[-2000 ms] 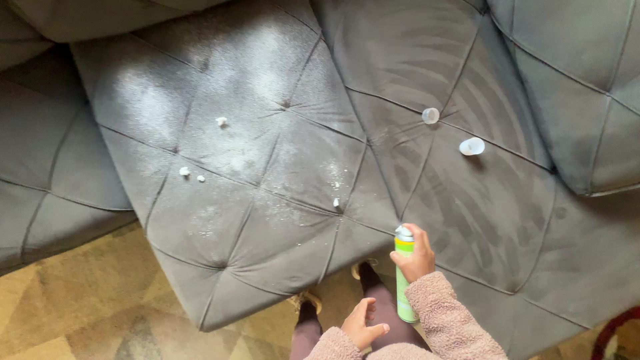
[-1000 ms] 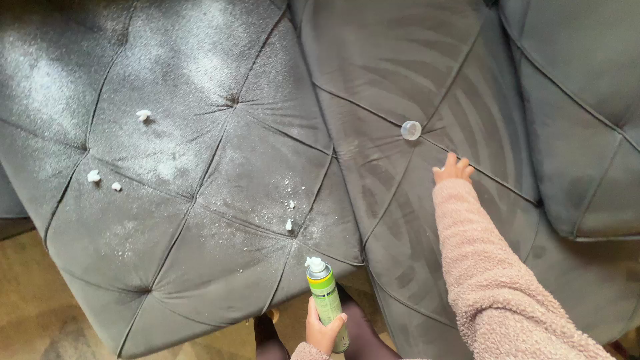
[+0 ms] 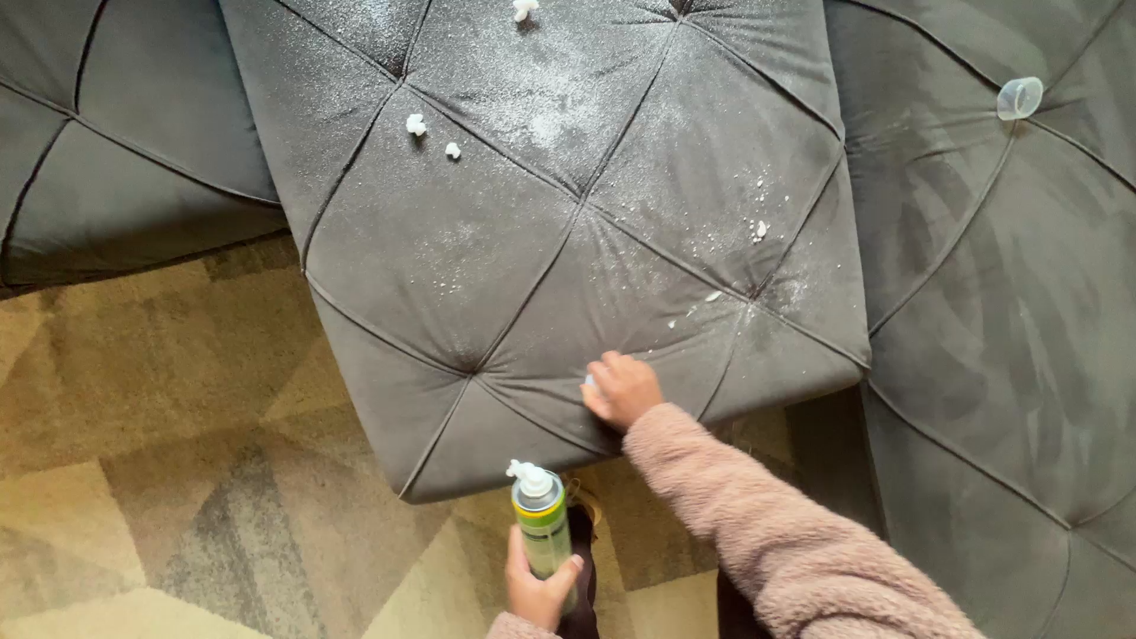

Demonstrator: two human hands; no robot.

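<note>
My left hand (image 3: 537, 590) grips a green aerosol can (image 3: 543, 524), held below the near edge of a grey tufted seat cushion (image 3: 524, 319), with white foam on its nozzle. Over the cushion's front part, my right hand (image 3: 624, 388) is curled around a small whitish object, mostly hidden by the fingers. White foam or powder is spread over the cushion's far part. Foam lumps (image 3: 415, 124) lie on the left half, and crumbs (image 3: 760, 231) lie on the right. A clear plastic cap (image 3: 1020, 98) rests on the adjoining seat.
Another grey seat section (image 3: 994, 373) adjoins on the right, with brushed streaks in its fabric. A further grey tufted section (image 3: 169, 133) is at the left. A patterned rug (image 3: 204, 461) covers the floor below, where part of my legs and a foot show.
The can passed from my right hand to my left. My right hand reached to the right-hand seat, then came back over the front of the cushion. One of two clear caps is gone from that seat.
</note>
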